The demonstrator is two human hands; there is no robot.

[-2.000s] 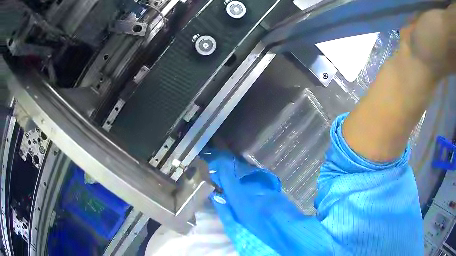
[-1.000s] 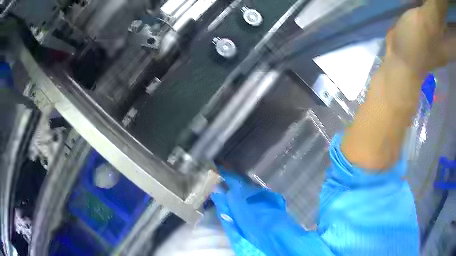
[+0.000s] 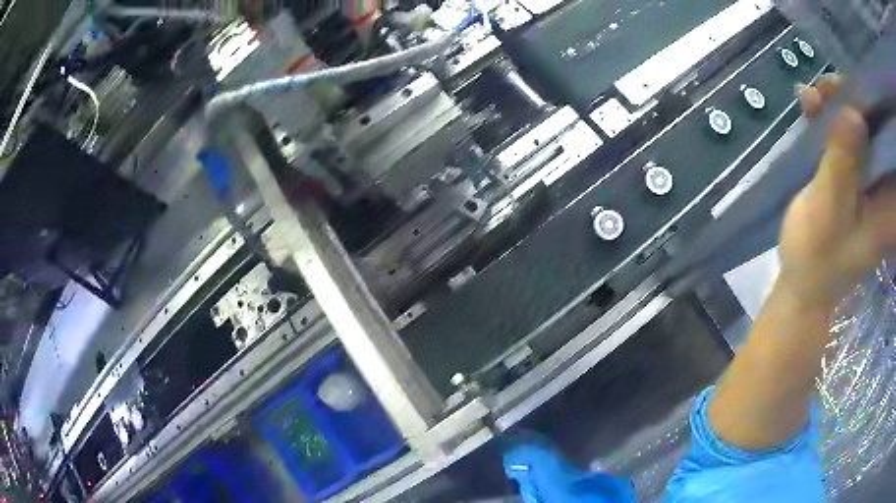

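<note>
My right hand (image 3: 830,211) is bare and raised at the right, with a blue sleeve cuff at its wrist. It grips a grey machine frame bar (image 3: 722,221); fingertips show at the bar's far side. My left hand is not in view. Beyond the bar, a dark-green conveyor belt (image 3: 521,290) runs up to the right and carries several small round parts (image 3: 608,223) in a row, silver-white with ringed faces.
A pale metal beam (image 3: 344,309) crosses the belt's near-left end. Blue bins (image 3: 324,422) lie below it, one with green bits, one with a white lump (image 3: 341,391). A grey hose (image 3: 344,74) bends over crowded machine blocks. Blue cloth (image 3: 565,478) shows at the bottom.
The view has swung left and along the line, so more round parts and machinery show. The blue cloth is lower in the picture. My right hand remains at the bar.
</note>
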